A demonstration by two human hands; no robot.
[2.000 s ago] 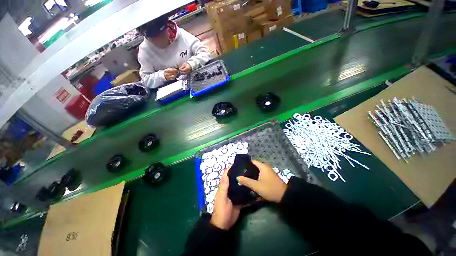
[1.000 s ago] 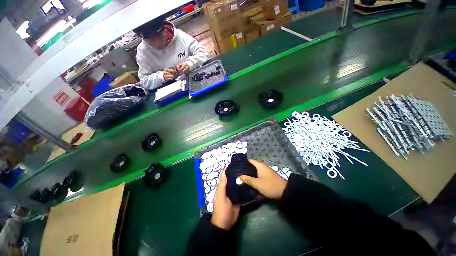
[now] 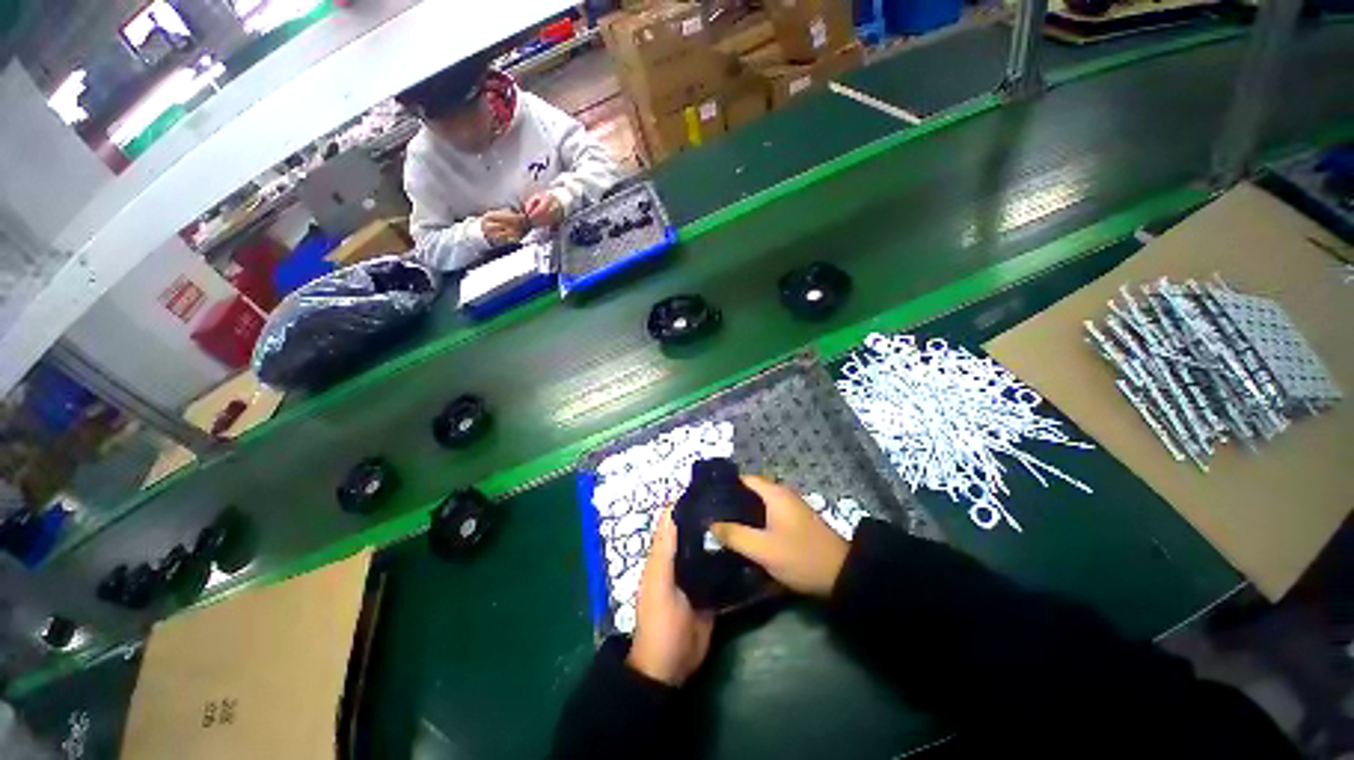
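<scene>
A black round housing (image 3: 716,576) is held between my two hands over the near part of the parts tray (image 3: 790,398). My left hand (image 3: 668,621) grips its left side. My right hand (image 3: 790,538) holds its right side, with the thumb on the hub, where a small white spot shows. White discs (image 3: 636,483) lie loose in the tray's left part, and a few more show right of my right hand. The fingers under the housing are hidden.
Several black housings (image 3: 683,318) lie along the conveyor belt (image 3: 594,377); another (image 3: 463,523) sits by its near rail. White ring-ended rods (image 3: 950,423) lie right of the tray. Silvery strips (image 3: 1210,371) lie on cardboard (image 3: 1069,319). Another cardboard (image 3: 245,653) is at left. A person (image 3: 490,164) works opposite.
The housings on the belt have shifted slightly right. The housing stays in both my hands in nearly the same place, and its white hub spot now shows beside my right thumb.
</scene>
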